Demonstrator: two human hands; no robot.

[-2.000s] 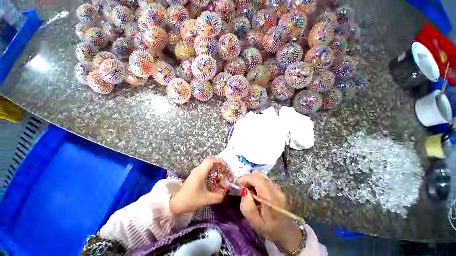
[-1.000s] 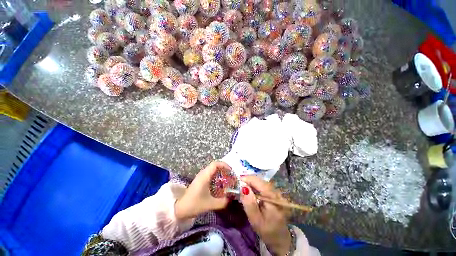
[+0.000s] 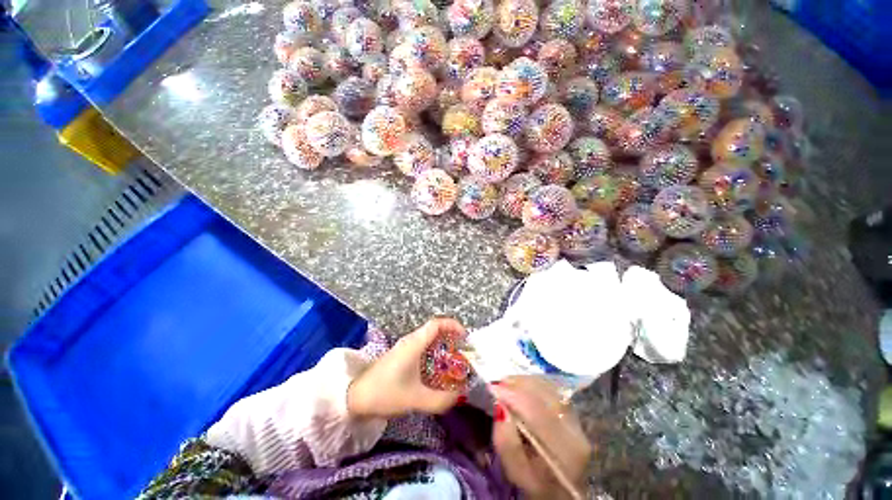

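Note:
My left hand holds a decorative ball with red and multicoloured dots, just above my lap at the table's near edge. My right hand is beside it, with the fingers closed round a thin pale wooden brush. The brush's front end lies at my right fingertips near the ball; its tip is too blurred to tell. A white crumpled cloth lies on the table beyond my hands, with a round white shape on it and blue marks at its lower edge.
Many dotted balls are heaped across the back of the speckled table. Small clear parts lie right of the cloth. A large blue crate is below the left table edge. Another blue container and a yellow object are upper left.
The view has turned, so the table and balls appear further right and the pots at right are mostly out of frame. The brush points more steeply down towards the picture's bottom.

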